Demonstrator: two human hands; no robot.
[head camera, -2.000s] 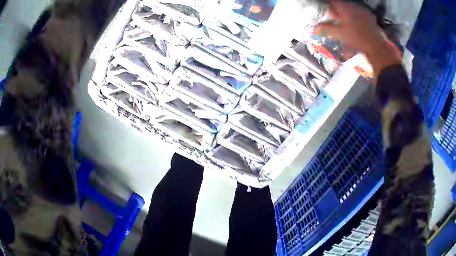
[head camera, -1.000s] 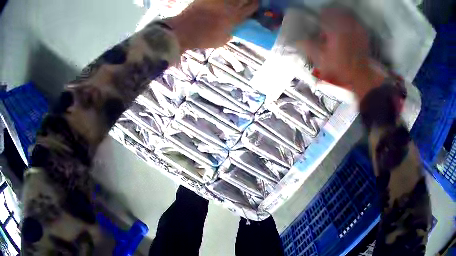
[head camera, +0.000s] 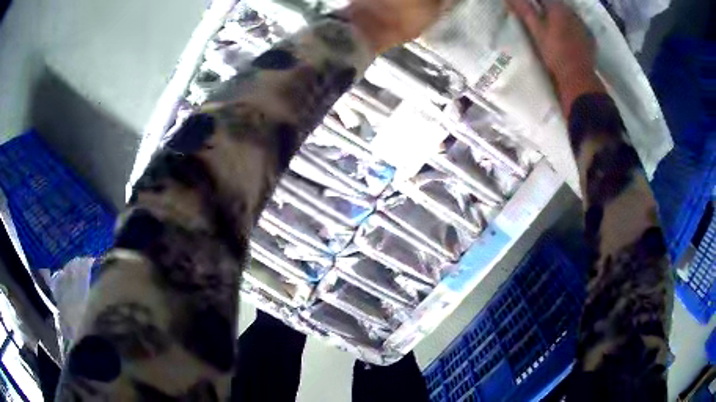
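A newspaper-lined crate lies in front of me, filled with rows of shiny silver-grey packed small parts (head camera: 408, 228). White paper with blue print folds over its near right rim (head camera: 479, 259). A large newspaper sheet (head camera: 502, 86) lies over the far right part of the crate. My left hand (head camera: 400, 20) is at the top edge, partly cut off, at the sheet's left side. My right hand (head camera: 561, 47) is on the sheet's right part, fingers near the top edge. The fingertips of both hands are unclear. My left sleeve hides the crate's left part.
A blue plastic crate (head camera: 510, 322) stands on the floor at the lower right. Another blue crate (head camera: 55, 200) is at the left. More blue crates (head camera: 691, 173) are at the right edge. My dark-clad legs (head camera: 271, 361) are below the lined crate.
My left arm has come in from the left and reached across the crate. The sheet now spreads over the far right corner. The red-and-blue printed paper at the top no longer shows.
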